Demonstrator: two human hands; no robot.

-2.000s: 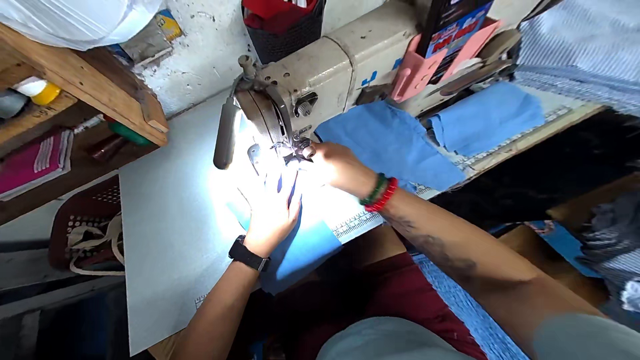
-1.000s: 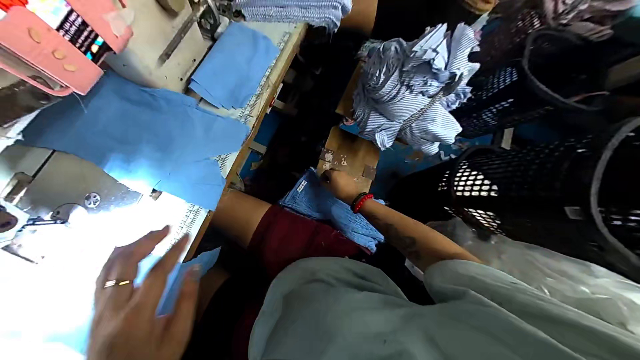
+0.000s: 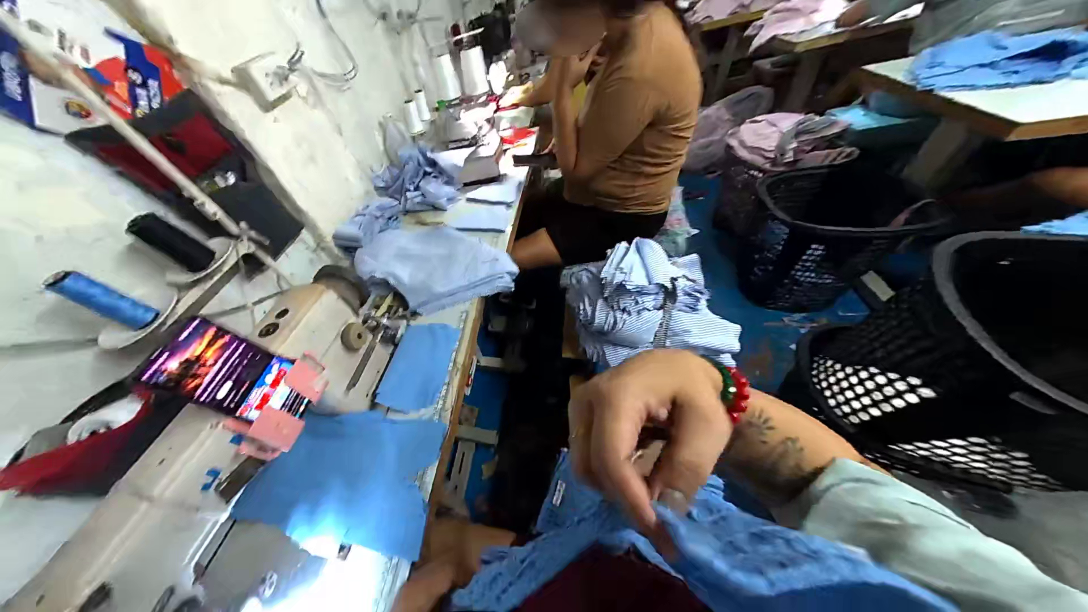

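My right hand (image 3: pixel 659 429), with red and green beads at the wrist, pinches the edge of a gathered blue fabric piece (image 3: pixel 748 544) between thumb and fingers, above my lap. More of this fabric spreads over maroon cloth. At the bottom edge, skin shows beside the table; whether part of it is my left hand is unclear. Flat blue fabric pieces (image 3: pixel 348 476) lie on the sewing machine table under a bright lamp, and another blue piece (image 3: pixel 416 365) lies farther along. The sewing machine (image 3: pixel 119 510) is at the lower left, with a phone (image 3: pixel 225 370) in a pink holder on it.
A bundle of striped fabric (image 3: pixel 654 302) sits beyond my right hand. Black plastic baskets (image 3: pixel 909 382) stand at the right. A co-worker in a brown top (image 3: pixel 646 110) sits farther along the table (image 3: pixel 466 340). Thread spools (image 3: pixel 102 299) are at the left.
My right hand was at the machine, then reached down to the blue gathered fabric; now it holds that fabric raised. My left hand has left the lit table. The view has swung right and up.
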